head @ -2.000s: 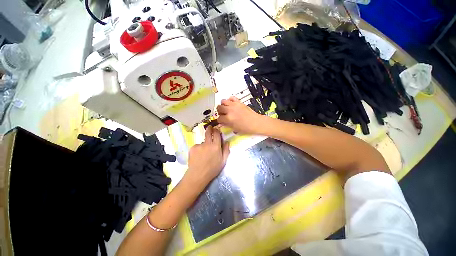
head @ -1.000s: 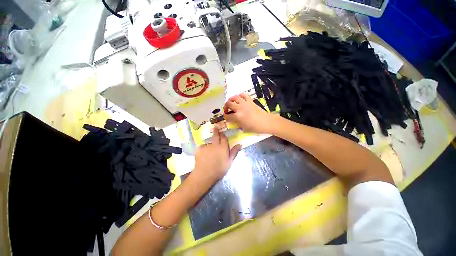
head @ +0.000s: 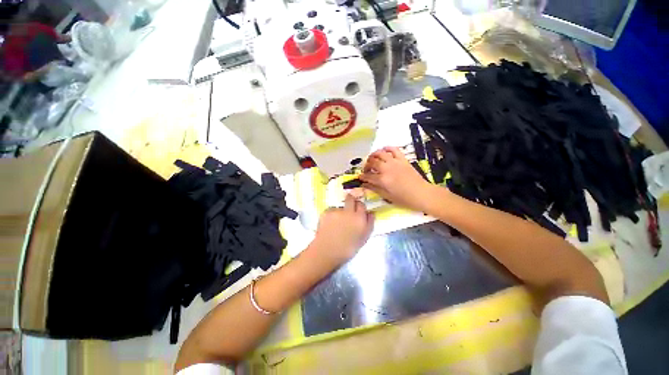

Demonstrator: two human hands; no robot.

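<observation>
A short black strip [head: 353, 183] lies under the head of the white sewing machine [head: 320, 95], at the needle area. My left hand [head: 343, 228] is just in front of it, its fingertips at the strip's near edge. My right hand [head: 394, 178] is at the strip's right end, fingers bent and fingertips close to the machine head. The fingertips partly hide the strip and the needle area, and whether they pinch it is hard to tell.
A large heap of black strips [head: 524, 139] lies to the right, a smaller heap [head: 238, 212] to the left by the cardboard box [head: 66, 220]. A shiny metal plate [head: 418, 275] lies in front. A screen [head: 587, 18] and crumpled plastic [head: 656, 174] are at the right.
The view has swung left, so everything sits further right and more of the box shows. Both hands stay at the needle area; my left fingers are now more bent.
</observation>
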